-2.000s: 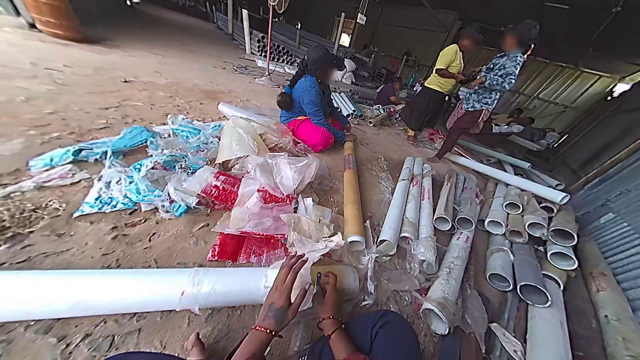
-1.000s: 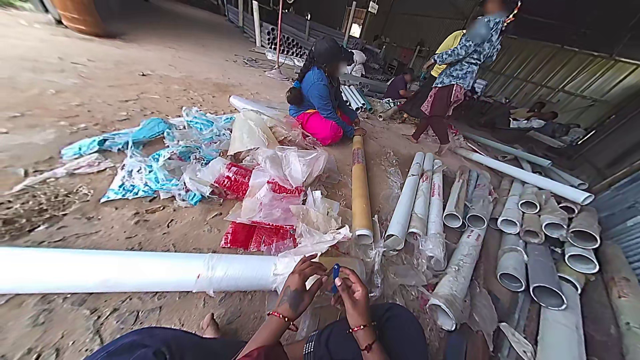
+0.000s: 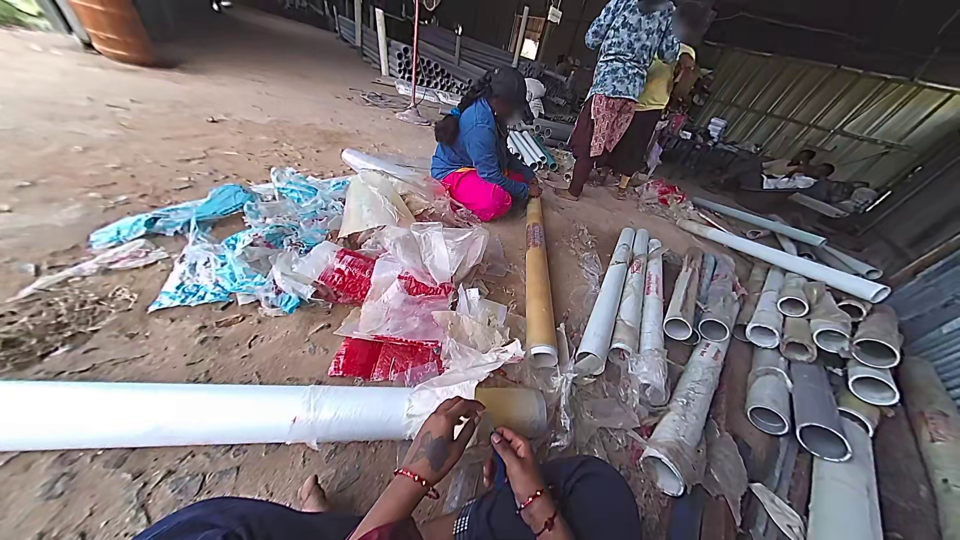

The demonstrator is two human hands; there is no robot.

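A long white plastic-wrapped pipe (image 3: 225, 414) lies across the ground in front of me, its right end yellowish. My left hand (image 3: 444, 433) rests at the wrapping near that end, its fingers on a torn flap of plastic film (image 3: 457, 379). Just right of it, below the yellowish end, my right hand (image 3: 516, 459) holds a small dark blue object, mostly hidden by the fingers; its kind is unclear.
Torn plastic sheets (image 3: 412, 300) lie beyond the wrapped pipe. A brown pipe (image 3: 538, 285) reaches toward a crouching person (image 3: 480, 150). Many pipes (image 3: 821, 427) lie at right. Other people (image 3: 626, 82) stand farther back. An orange drum (image 3: 112, 30) stands far left.
My right hand has lowered from the pipe end toward my knee. The standing person in the patterned top has moved left, in front of the one in yellow. The view has shifted.
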